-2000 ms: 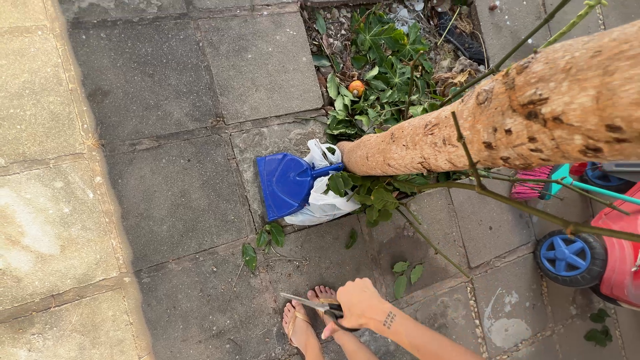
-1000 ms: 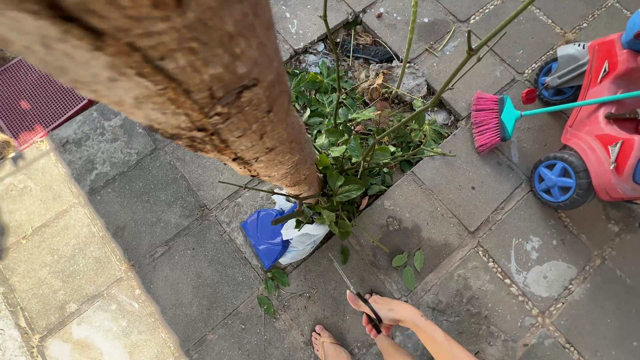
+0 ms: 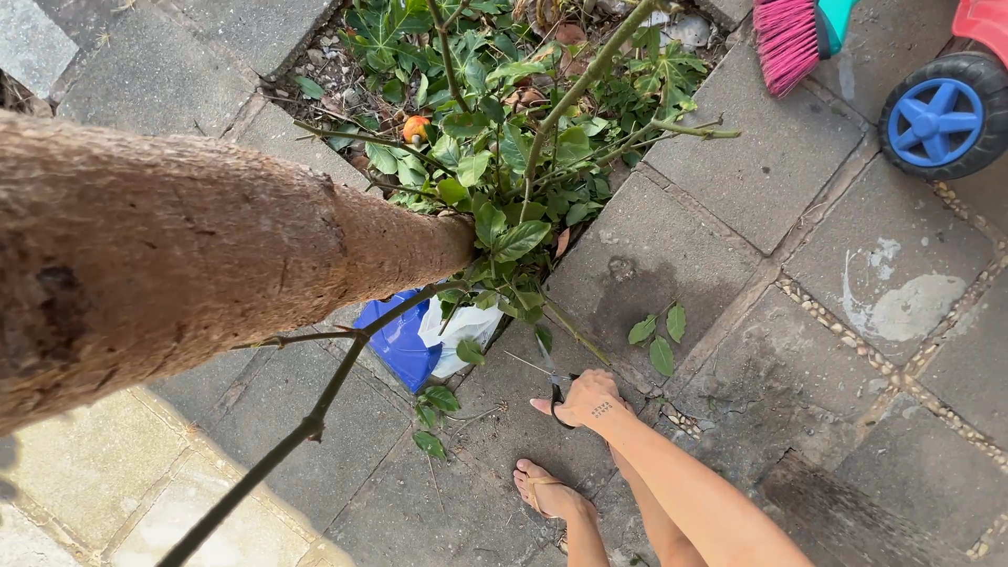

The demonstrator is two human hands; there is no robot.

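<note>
My right hand (image 3: 587, 400) grips the black handles of a pair of scissors (image 3: 555, 386), whose blades stand apart. They are near a thin green stem (image 3: 579, 335) that slants from the leafy plant (image 3: 516, 236) at the foot of a tree trunk (image 3: 236, 244). Whether a blade touches the stem I cannot tell. Left of the scissors, a blue plastic dustpan (image 3: 402, 342) and a white plastic bag (image 3: 465, 327) lie on the paving by the trunk. Cut-looking leafy sprigs (image 3: 661, 339) lie on the slabs. My left hand is not in view.
A bare branch (image 3: 311, 425) crosses the lower left. Several stems rise from the planting bed, where a red-orange fruit (image 3: 415, 130) lies among leaves. A pink-bristled broom (image 3: 787, 43) and a toy vehicle's blue-hubbed wheel (image 3: 935, 116) are at upper right. My sandalled foot (image 3: 543, 488) is below.
The view has swung and shifted around the trunk. The scissor blades, close together in the earlier frames, are now spread. My right hand has come nearer to the slanting green stem.
</note>
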